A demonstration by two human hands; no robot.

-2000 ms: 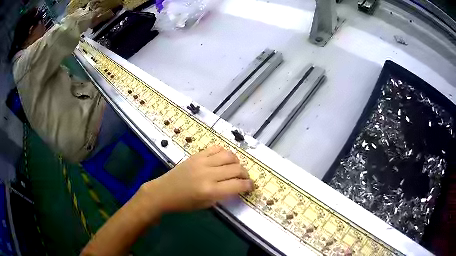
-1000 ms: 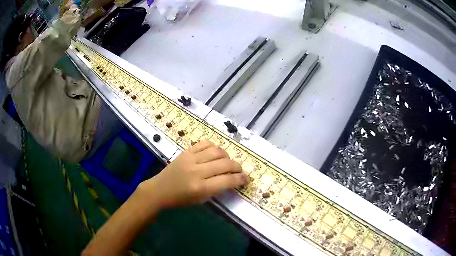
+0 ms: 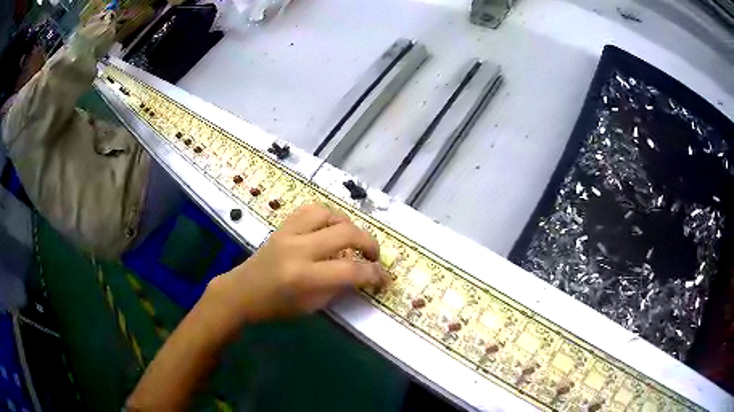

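Observation:
A long pale-yellow circuit board panel (image 3: pixel 483 322) lies in the white rail (image 3: pixel 378 326), running from upper left to lower right. Small dark-red components (image 3: pixel 454 327) stand on it at intervals on both sides of my hand. My left hand (image 3: pixel 318 257) comes in from the lower left, back up, with its fingers bent down onto the panel. Its fingertips touch or nearly touch the board. A gap shows between the fingers with something speckled in it; whether they hold a part is hidden. My right hand is not in view.
A black tray (image 3: pixel 555 197) of shiny silver parts lies at right, with a dark-red mass at its lower right. Two pairs of grey bars (image 3: pixel 451 133) lie on the bench. Black knobs (image 3: pixel 354 190) sit along the rail. A person's beige sleeve (image 3: pixel 64 145) and a blue stool (image 3: pixel 185 249) are at left.
The whole view has shifted, so bench, rail and trays sit farther left and up. My left hand stays at nearly the same stretch of board, and a gap has opened between its fingers.

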